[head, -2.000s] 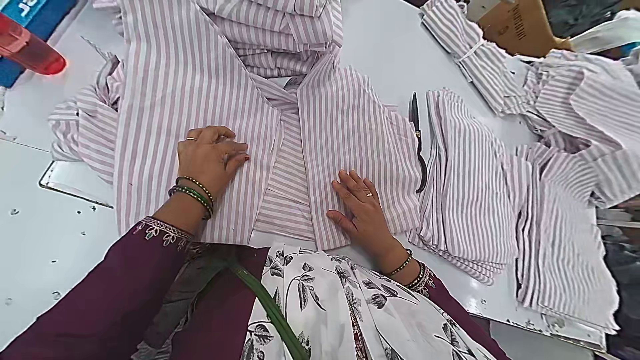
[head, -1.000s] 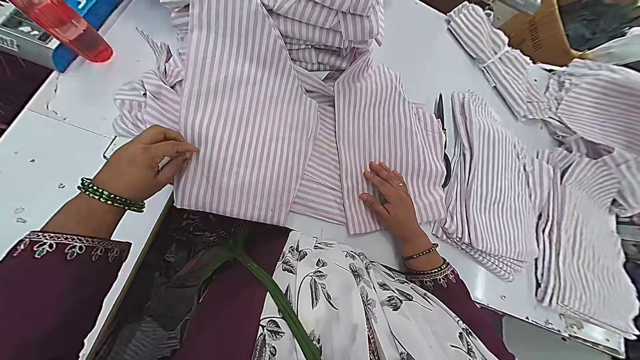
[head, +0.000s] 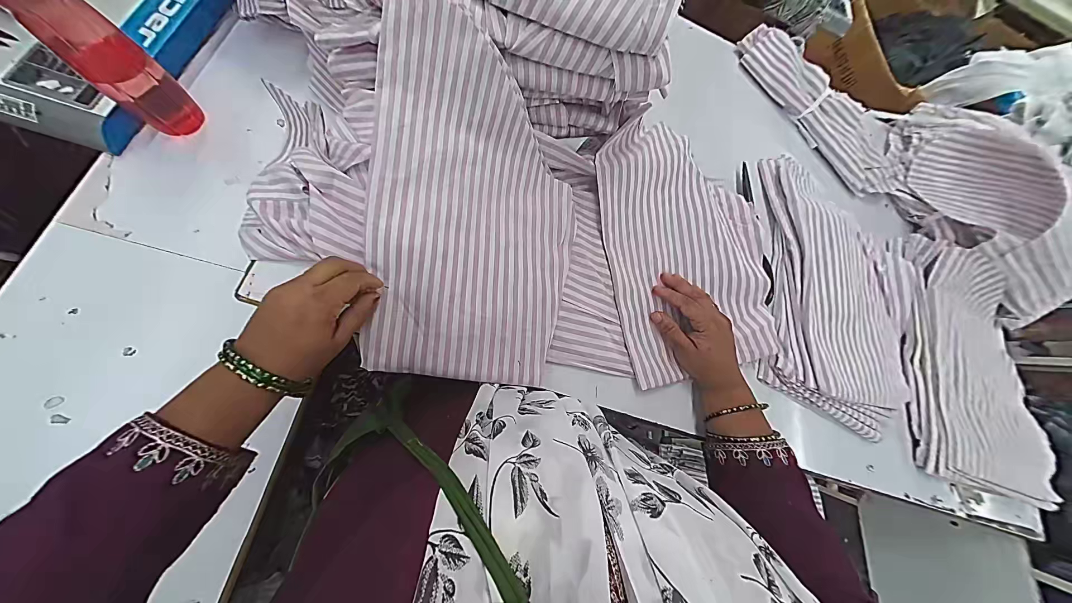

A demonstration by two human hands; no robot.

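Note:
A pink-and-white striped cloth garment piece [head: 469,226] lies spread before me, its two front panels parted over an inner striped layer. My left hand [head: 314,314] pinches the left edge of the wide panel between thumb and fingers. Resting with spread fingers, my right hand [head: 695,327] lies on the lower part of the narrower right panel [head: 662,218]. Dark scissors [head: 744,180], partly hidden by cloth, lie just right of that panel. Folded striped pieces [head: 829,293] are stacked beyond them.
Behind the garment rises a pile of folded striped cloth [head: 586,50]. A red translucent bottle [head: 142,84] is at the upper left by a blue-edged machine part. A tied striped bundle [head: 804,109] and a cardboard box [head: 863,63] are at the upper right. The white table [head: 126,335] has a front edge.
My left hand has moved from the middle of the wide panel to its left edge. My right hand stays on the right panel. The view has shifted.

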